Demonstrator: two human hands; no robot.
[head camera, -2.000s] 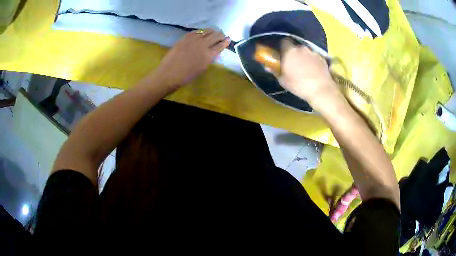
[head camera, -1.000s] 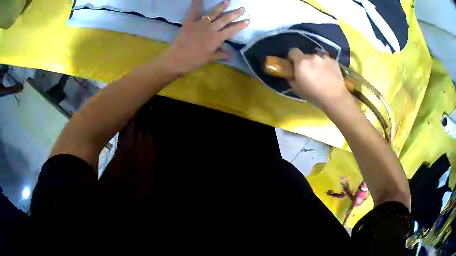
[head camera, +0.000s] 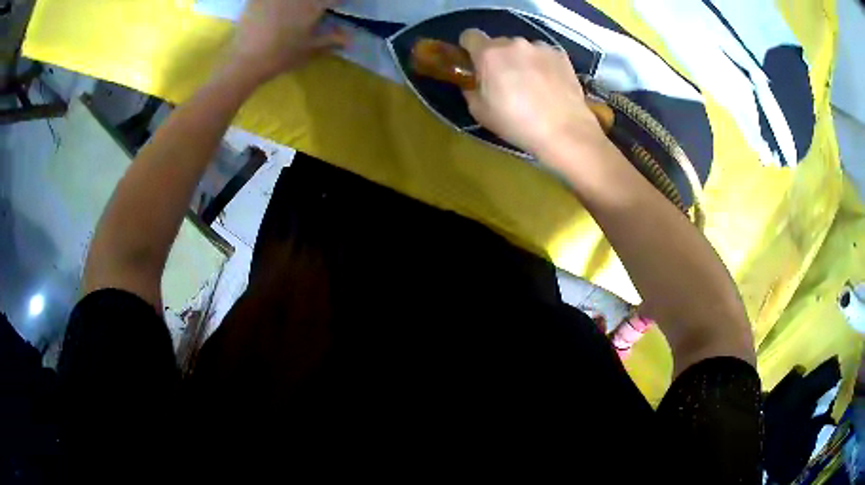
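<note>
My right hand [head camera: 531, 90] is closed around the orange-brown wooden handle of the steam iron [head camera: 484, 133]. The iron's dark, pale-rimmed body lies on the garment panel [head camera: 365, 52], its point to the left. My left hand [head camera: 285, 33] is at the top edge, slightly blurred, over the panel left of the iron, its fingers apart and holding nothing visible. A thin dark seam [head camera: 365, 19] runs between the hand and the iron. The panel's dark end piece [head camera: 678, 118] shows to the right of the iron, partly behind the hose.
A brown ribbed hose [head camera: 654, 128] loops from the iron's back over the yellow cloth [head camera: 512, 204]. White and black pieces [head camera: 759, 85] lie at the upper right. A pink banded length [head camera: 631, 332], black cloth [head camera: 792, 407] and a white roll [head camera: 854, 301] are at the right.
The iron in my right hand has moved left along the panel, uncovering more of the dark end piece. My left hand has moved left and up. The view has shifted somewhat.
</note>
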